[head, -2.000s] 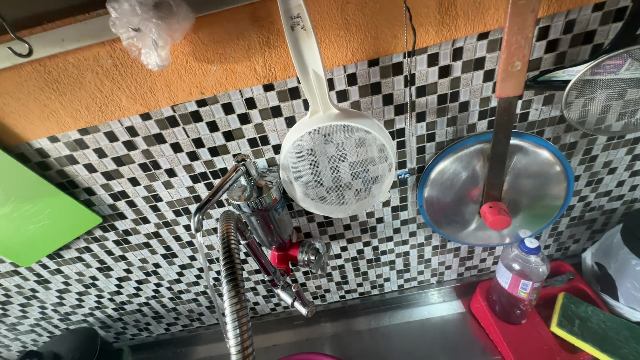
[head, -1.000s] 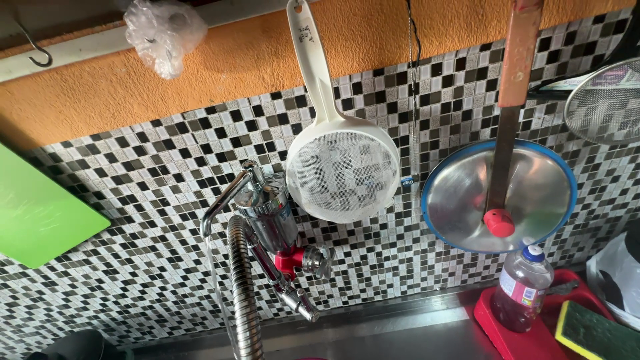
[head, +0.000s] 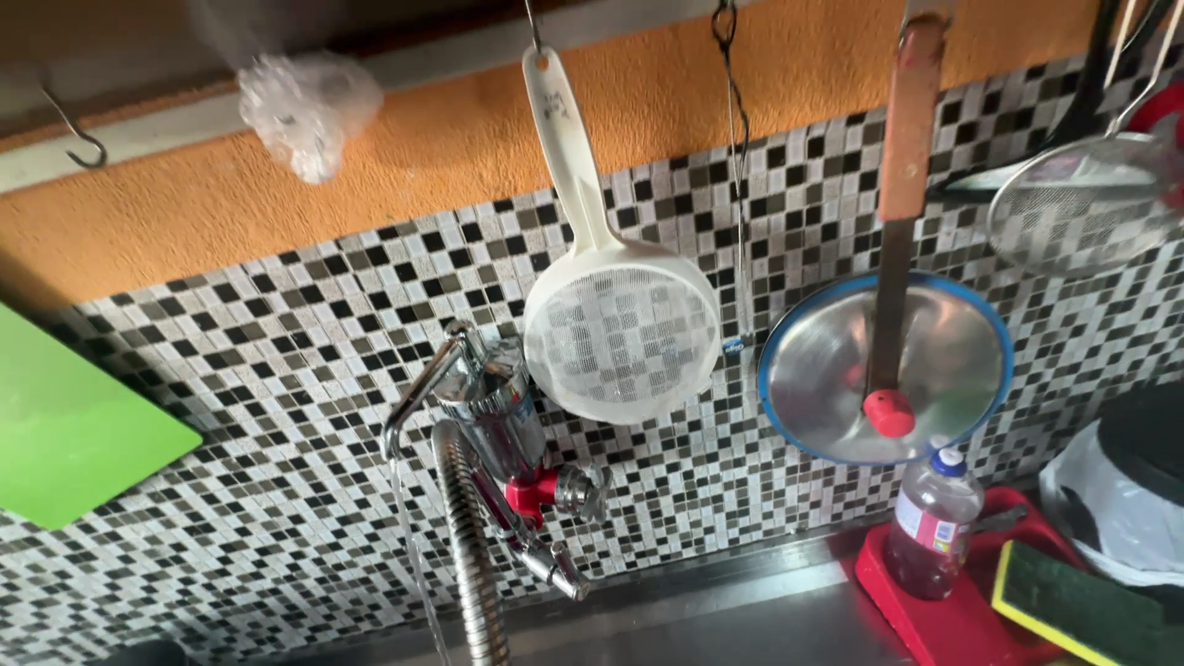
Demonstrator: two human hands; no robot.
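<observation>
Neither my left hand nor my right hand shows in the head view. A chrome faucet with a filter body (head: 504, 430) is mounted on the tiled wall, and a thin stream of water (head: 416, 555) runs down from its spout. Its flexible metal hose (head: 467, 546) drops out of the bottom of the view. Right of the faucet, a white plastic strainer (head: 622, 342) hangs from a hook. A bottle of reddish liquid (head: 932, 527) stands on a red tray (head: 911, 615) beside a green and yellow sponge (head: 1082, 606).
A metal lid with a blue rim (head: 805, 370) hangs behind a wooden-handled utensil (head: 906, 129). Farther right is a wire-mesh strainer (head: 1064, 208). A green board (head: 74, 425) is at left, a plastic bag (head: 310, 111) above. The steel sink edge (head: 703, 601) runs below, near a bag-lined bin (head: 1110, 499).
The view has shifted slightly, showing more of the wall's upper part. The hanging things and the bottle have not plainly moved.
</observation>
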